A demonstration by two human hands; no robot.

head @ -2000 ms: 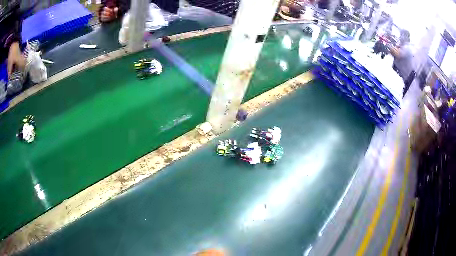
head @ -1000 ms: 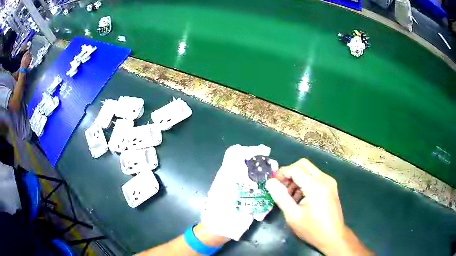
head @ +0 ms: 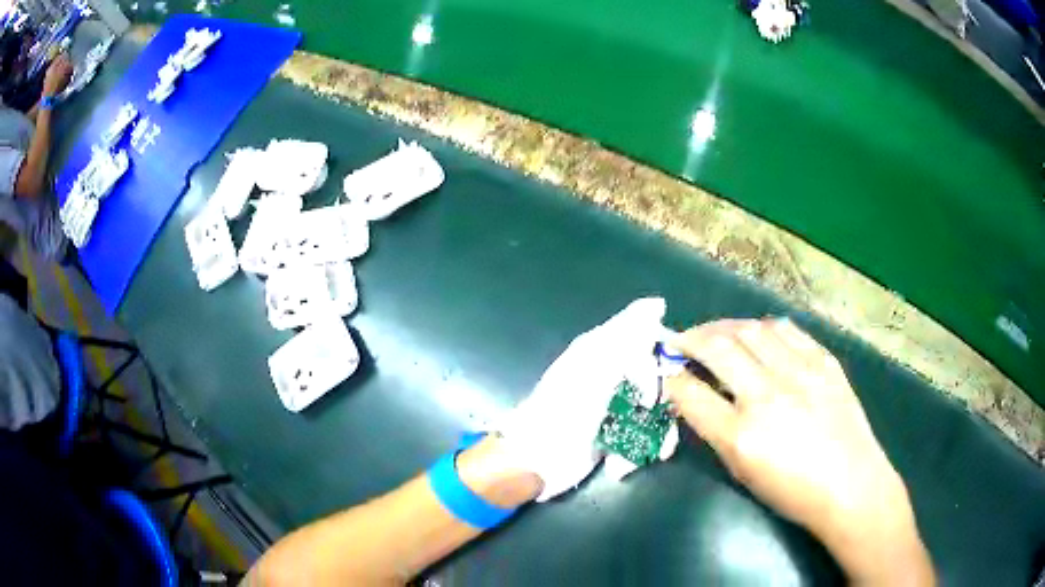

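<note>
My left hand [head: 584, 396], in a white glove with a blue wrist strap [head: 468, 487], holds a green circuit board [head: 636, 427] above the dark green bench. My bare right hand [head: 779, 419] is at the board's upper edge, its thumb and fingers at a short blue wire [head: 670, 354]. The black round part is not visible; the right fingers may cover it. White socket covers [head: 315, 365] with holes lie in a loose group on the bench left of my hands.
A blue corrugated sheet [head: 189, 126] with rows of white parts lies at the upper left. The green conveyor belt [head: 550, 80] runs beyond the worn pale edge [head: 733, 239], carrying a white part-assembled unit [head: 776, 17]. Another person's arm [head: 38, 149] and blue stools are at the left.
Both hands have moved right. The black round part, seen between them before, no longer shows, and the board is turned differently. The view has shifted slightly downward.
</note>
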